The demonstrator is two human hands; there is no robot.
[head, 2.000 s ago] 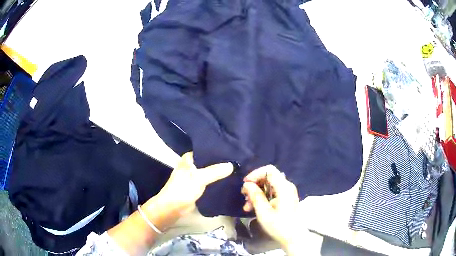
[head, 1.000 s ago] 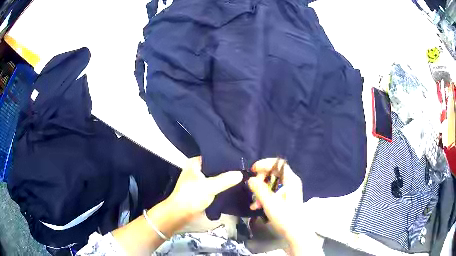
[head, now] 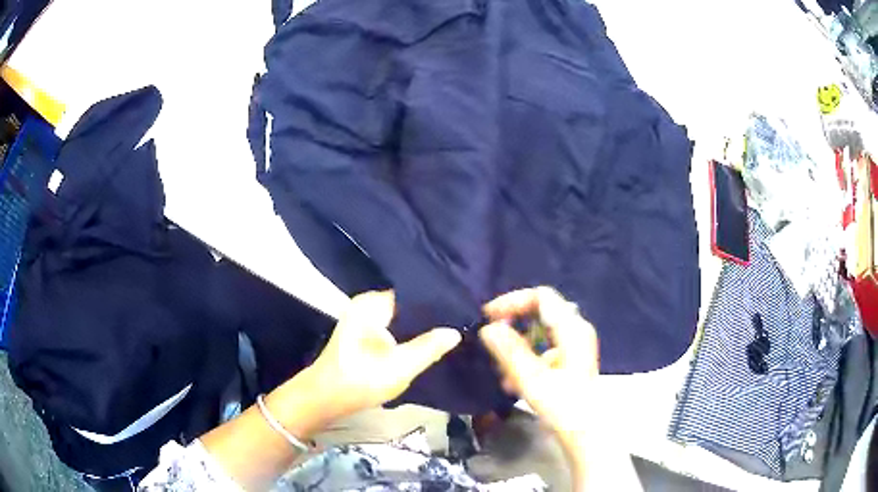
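A large navy garment (head: 549,192) lies spread on the white tabletop in front of me. My left hand (head: 375,356) holds the near edge of the garment, thumb raised and index finger pointing right. My right hand (head: 544,351) has its thumb and index finger at the same edge, just right of my left fingertip. A small dark trim (head: 470,332) shows faintly between the fingertips. A small tool (head: 535,333) with a yellowish touch sits inside my right hand, mostly hidden by the fingers.
A darker navy garment pile (head: 125,317) with white stripes lies at left, beside a blue crate (head: 21,197). At right are striped cloth (head: 727,356) with black trims (head: 759,344), a red-edged phone (head: 730,211), clear plastic bags (head: 794,197) and a red box (head: 864,221).
My right hand has moved up and in to the garment edge beside my left fingertip. The tool, plainer in my right hand a second ago, is now mostly covered.
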